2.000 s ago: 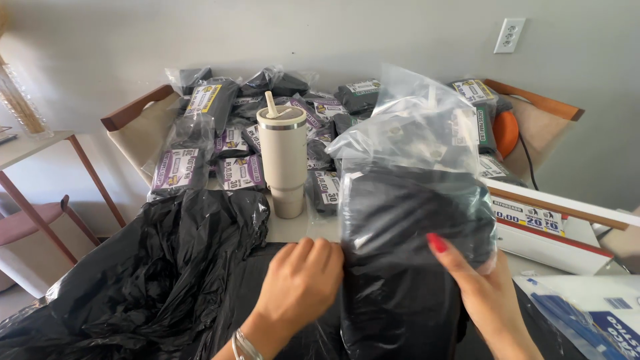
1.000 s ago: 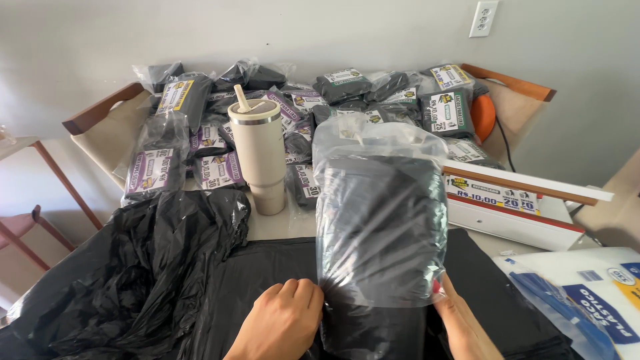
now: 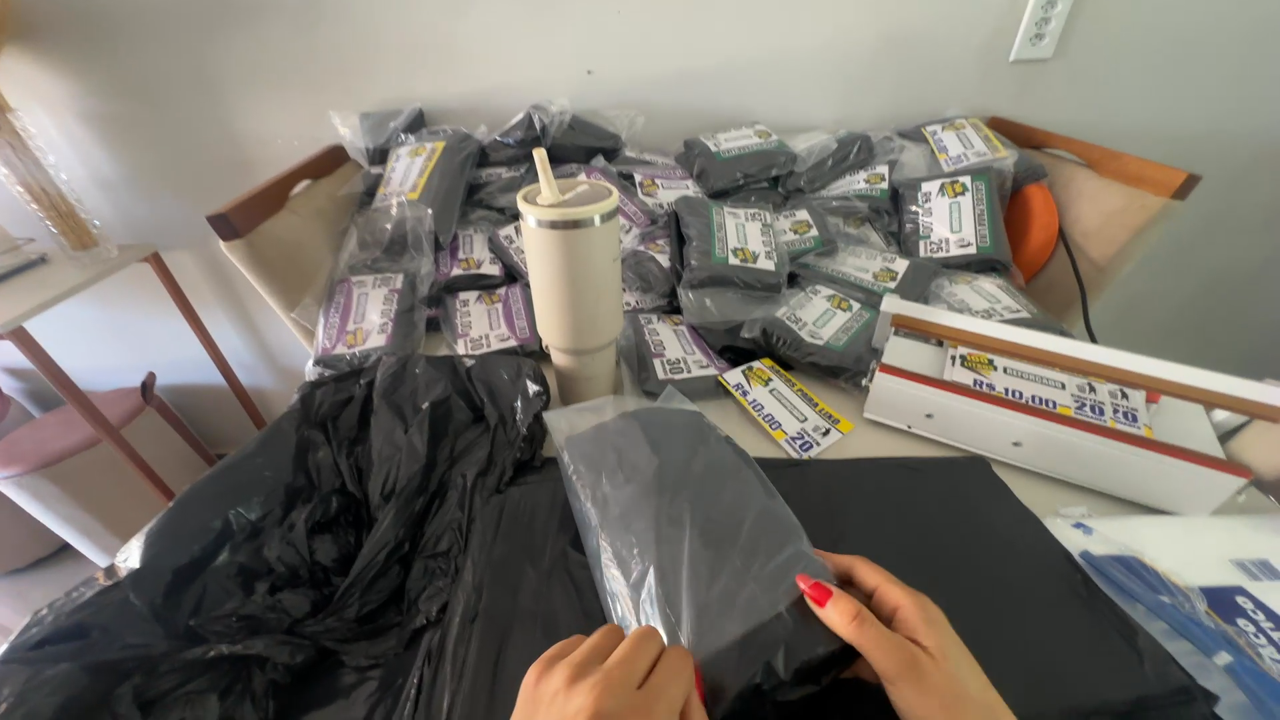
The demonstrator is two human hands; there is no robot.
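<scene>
A clear plastic bag (image 3: 690,510) holds a folded bundle of black plastic bags, tilted with its flat end away from me. My left hand (image 3: 615,675) grips its near left side, fingers curled. My right hand (image 3: 890,630) holds the near right side, thumb on top. The black bundle shows between the hands, partly outside the clear film. Beneath lie flat black plastic sheets (image 3: 960,560), and a crumpled black plastic heap (image 3: 330,520) is at the left. A yellow and white printed card (image 3: 787,408) lies just beyond the bag.
A cream tumbler with a straw (image 3: 575,280) stands behind the bag. Packed black bundles with labels (image 3: 735,245) are piled across the back. At the right are a white impulse sealer (image 3: 1040,430) with cards on it and a white and blue plastic package (image 3: 1200,590). Chairs flank the table.
The clear bag, upright before, now tilts low between my hands, its far end lying toward the tumbler. The yellow and white card now shows on the table behind it.
</scene>
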